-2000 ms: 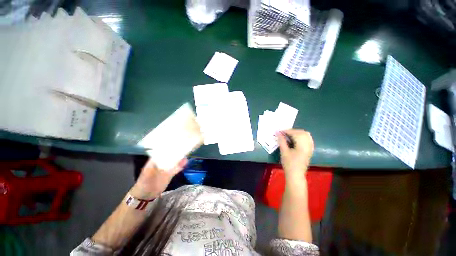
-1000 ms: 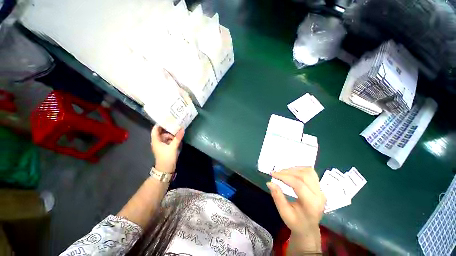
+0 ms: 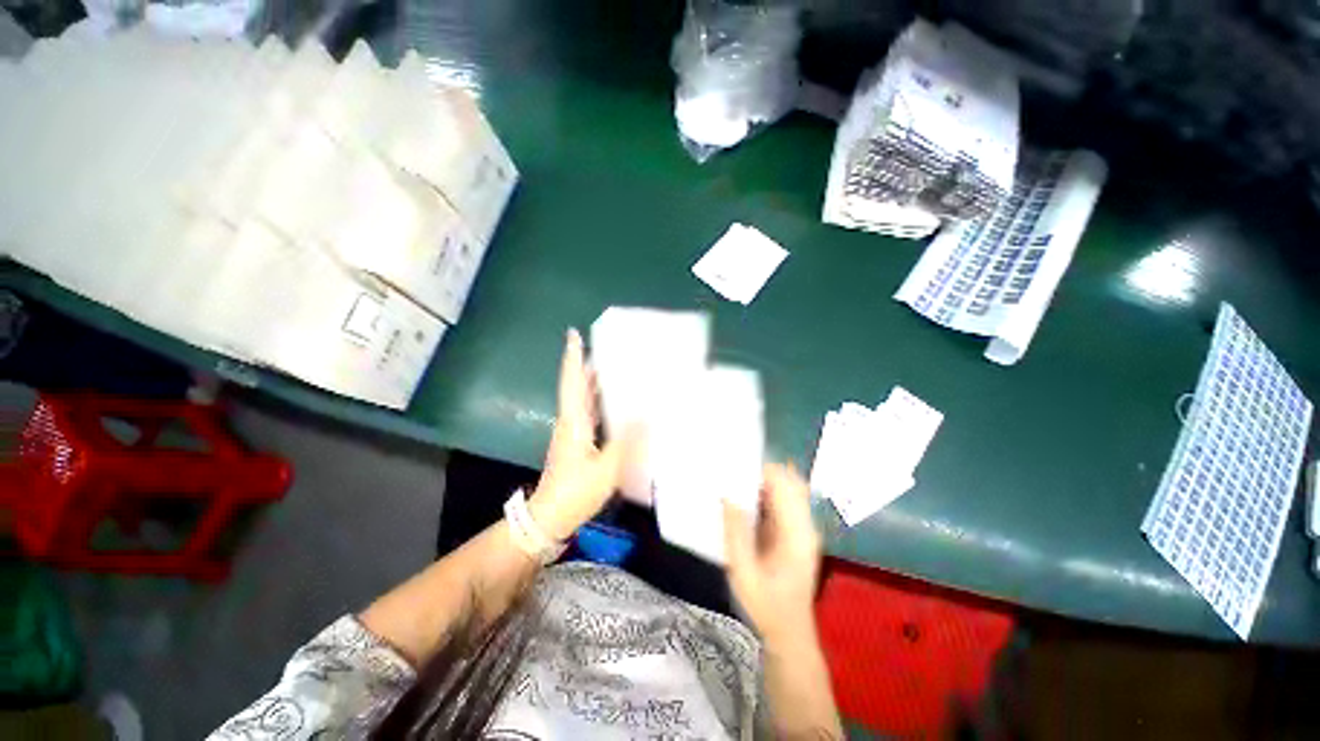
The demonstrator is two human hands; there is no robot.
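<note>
Two overlapping pale, rounded white inserts, blurred, lie at the table's front edge: one at left, one at right whose lower end reaches past the edge. My right hand pinches the lower right of the right insert. My left hand is at the left insert's left side, thumb up along it; whether it grips is unclear. A fanned pile of small white cards lies to the right. One small card lies apart, further back.
Rows of white product boxes stand at left on the green table. A clear bag, printed stack and curled label sheet are behind. A flat label sheet is far right. Red stools are below.
My left hand has left the box row at left and come to the inserts. My right hand is now at the right insert's lower edge. The view has turned back from the left.
</note>
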